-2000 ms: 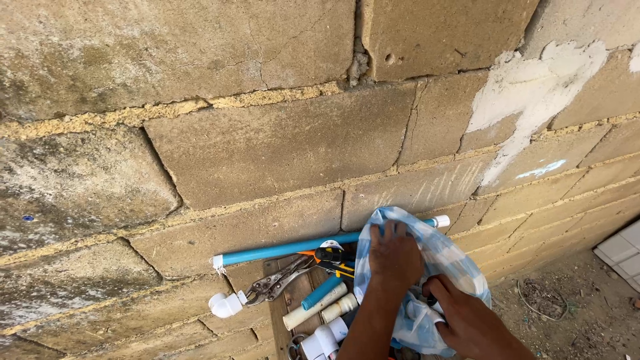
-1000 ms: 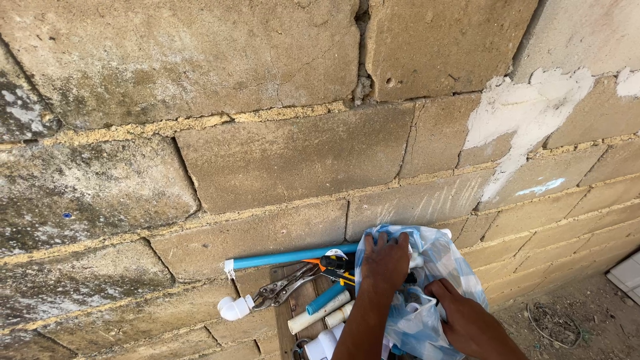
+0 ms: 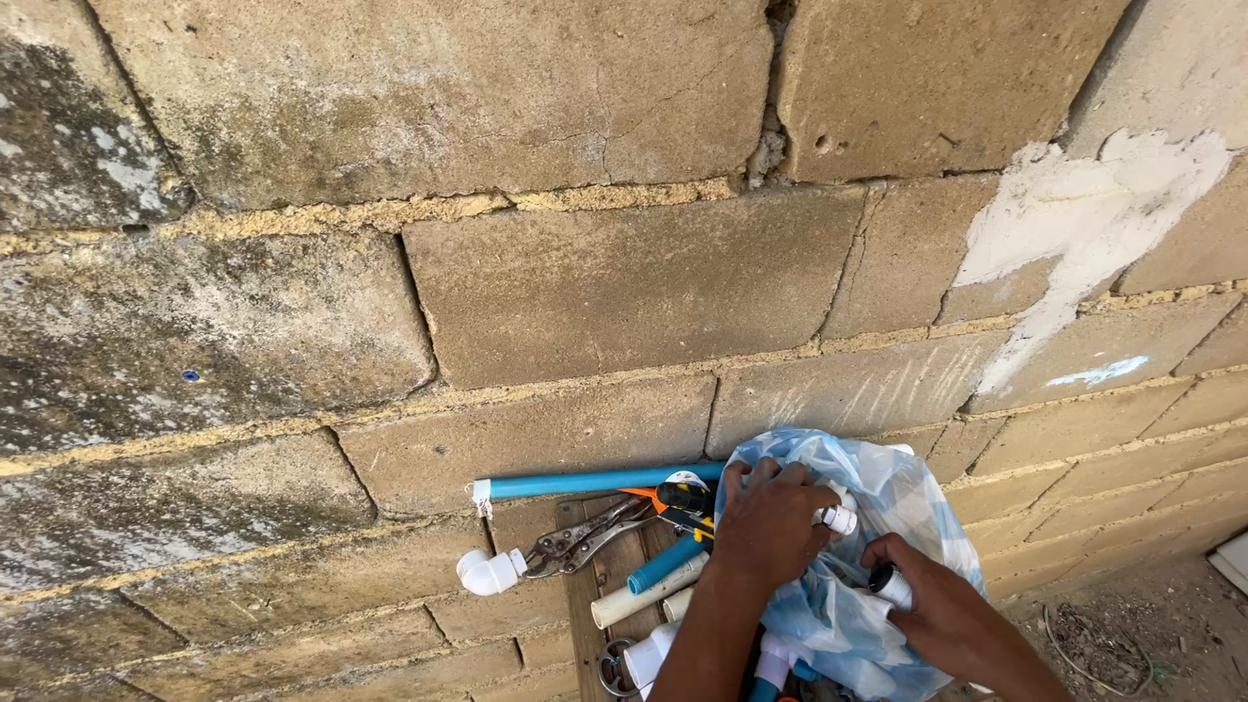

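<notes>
A blue-and-white plastic bag [image 3: 829,624] stands among the pipe pieces, its mouth held wide. My left hand [image 3: 770,522] is at the bag's left rim, closed on a white plastic pipe fitting [image 3: 839,519]. My right hand [image 3: 926,604] is at the right side of the bag, its fingers round a white threaded fitting with a black end [image 3: 889,585]. To the left lie a long blue pipe [image 3: 595,482], locking pliers [image 3: 590,536] touching a white elbow fitting [image 3: 490,572], and a short blue pipe [image 3: 666,565]. The bag's inside is mostly hidden.
A concrete-block wall [image 3: 624,283] rises close behind everything. Under the tools is a wooden board [image 3: 583,624], with cream pipe offcuts [image 3: 643,592], a white fitting [image 3: 649,655] and a yellow-and-black tool [image 3: 687,517] on it. Bare ground with a thin loop of wire [image 3: 1102,673] lies at the lower right.
A white fitting now shows in my left hand at the bag's mouth, and a threaded fitting is visible in my right hand. Both hands remain at the bag.
</notes>
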